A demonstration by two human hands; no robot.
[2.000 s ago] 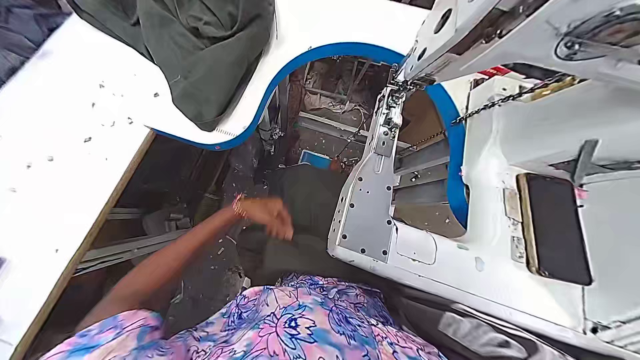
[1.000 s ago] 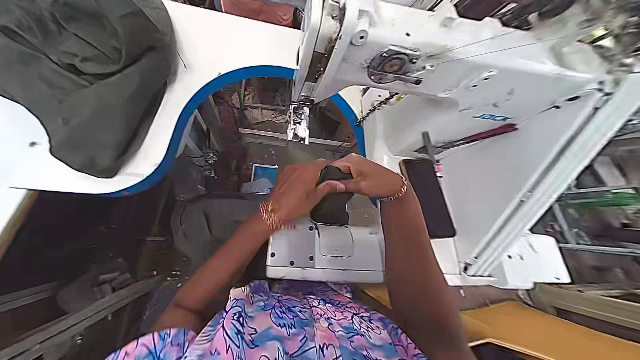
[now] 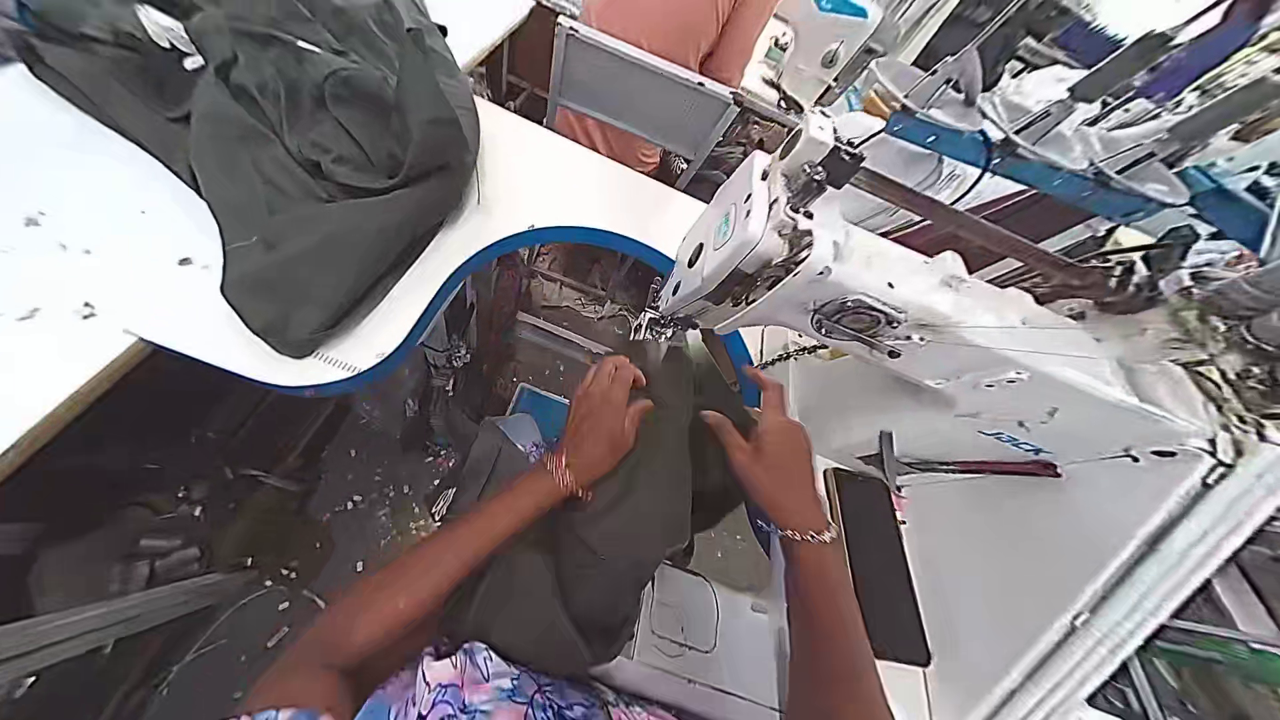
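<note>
A dark grey-green fabric piece point(image 3: 625, 500) lies over the arm of a white Jack sewing machine point(image 3: 900, 300) and hangs down to my lap. Its upper end reaches the presser foot point(image 3: 660, 325). My left hand point(image 3: 603, 415) rests on the left side of the cloth, fingers bent on it near the foot. At the cloth's right edge is my right hand point(image 3: 775, 460), thumb against the fabric and index finger raised apart. Whether either hand pinches the cloth is hard to see.
More dark fabric point(image 3: 340, 180) is heaped on the white table point(image 3: 110, 230), with its blue-edged cutout around the machine. A phone point(image 3: 880, 565) and a red-handled tool point(image 3: 985, 468) lie on the machine bed at right. Beyond the table, a person point(image 3: 650, 60) is beside a grey chair point(image 3: 640, 90).
Both hands, together on a dark bunch of cloth one second ago, are now apart on either side of the cloth, which is spread up to the presser foot. The view has shifted.
</note>
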